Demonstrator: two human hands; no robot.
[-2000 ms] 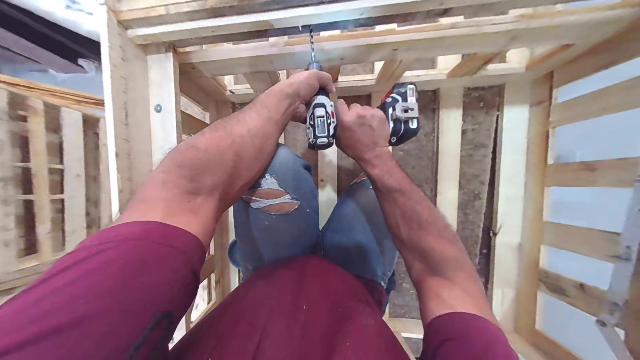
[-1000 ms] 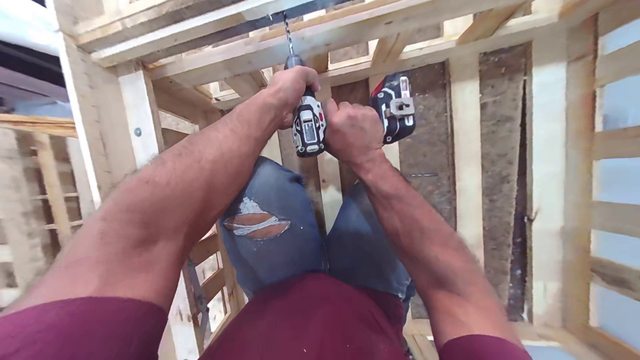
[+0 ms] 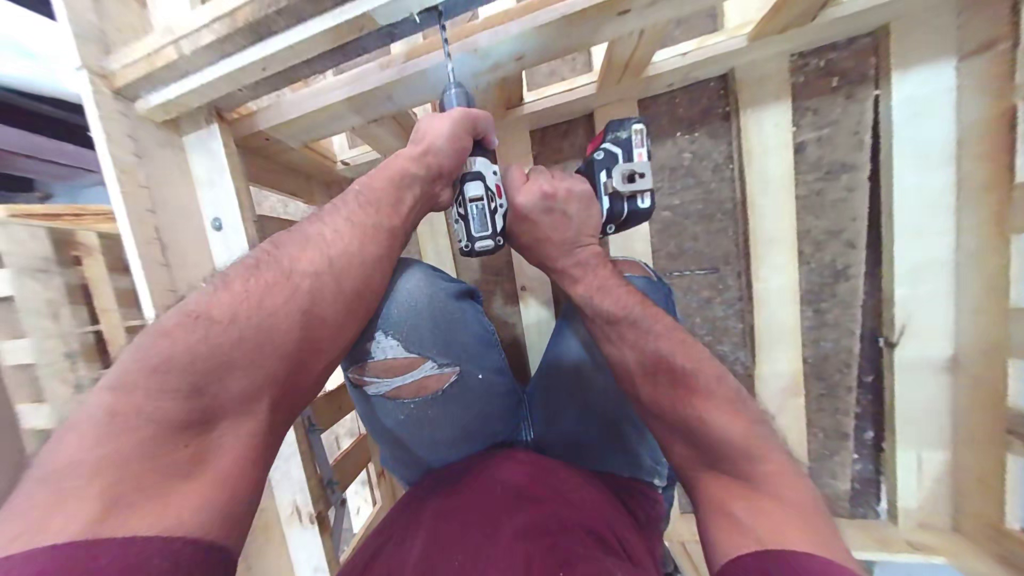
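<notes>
A black and white cordless drill [image 3: 480,210] lies on its side between my two hands, its battery pack [image 3: 626,178] out to the right. My left hand [image 3: 454,152] wraps the front of the drill just behind the chuck [image 3: 456,98]. Around the grip is my right hand [image 3: 554,214], between the drill's body and the battery. A long twist drill bit [image 3: 446,46] points away from me, and its tip meets the underside or edge of a pale beam at the top of the view; how deep it sits I cannot tell.
Wooden rails [image 3: 320,104] cross in front of me. A post with a bolt head [image 3: 216,224] stands at the left. Pale slats [image 3: 772,240] and brown boards [image 3: 694,200] lie below on the right, with another drill bit [image 3: 693,272] on one board. My knees are close under the drill.
The view has shifted, and the rails now slant more across it. Both hands keep their hold on the drill, and its bit still points at the beam.
</notes>
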